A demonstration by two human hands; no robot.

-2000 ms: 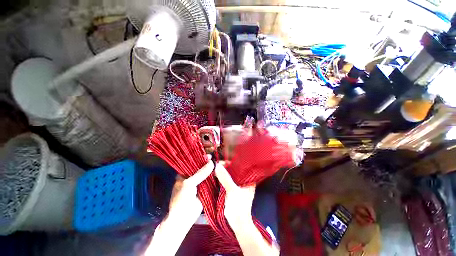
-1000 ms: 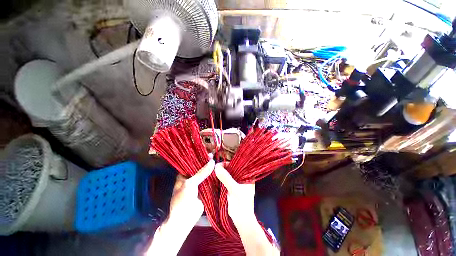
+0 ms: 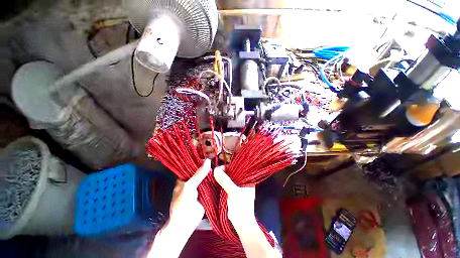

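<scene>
My left hand (image 3: pixel 188 194) is shut on a bundle of red strands (image 3: pixel 174 148) that fans out up and to the left. My right hand (image 3: pixel 239 197) is shut on another red bundle (image 3: pixel 260 157) that fans up and to the right. The thumbs are close together but apart. Single strands stand up between the bundles, pointing at the dark grey bench machine (image 3: pixel 247 75) straight ahead. Two pale ring-like parts (image 3: pixel 233 142) sit at the bench edge just beyond my thumbs. More red strands run down over my lap. Whether strand tips touch the machine I cannot tell.
A white fan (image 3: pixel 159 43) stands at back left. A blue perforated stool (image 3: pixel 107 199) and a bucket of silvery pieces (image 3: pixel 45 186) are at left. A second black machine (image 3: pixel 383 95) is at right. A red crate (image 3: pixel 302 227) and a phone-like device (image 3: pixel 341 230) are at lower right.
The right bundle, blurred two seconds ago, is now sharp and held steady. Single strands now stand up between the bundles towards the machine. Both hands keep their grip and have hardly moved.
</scene>
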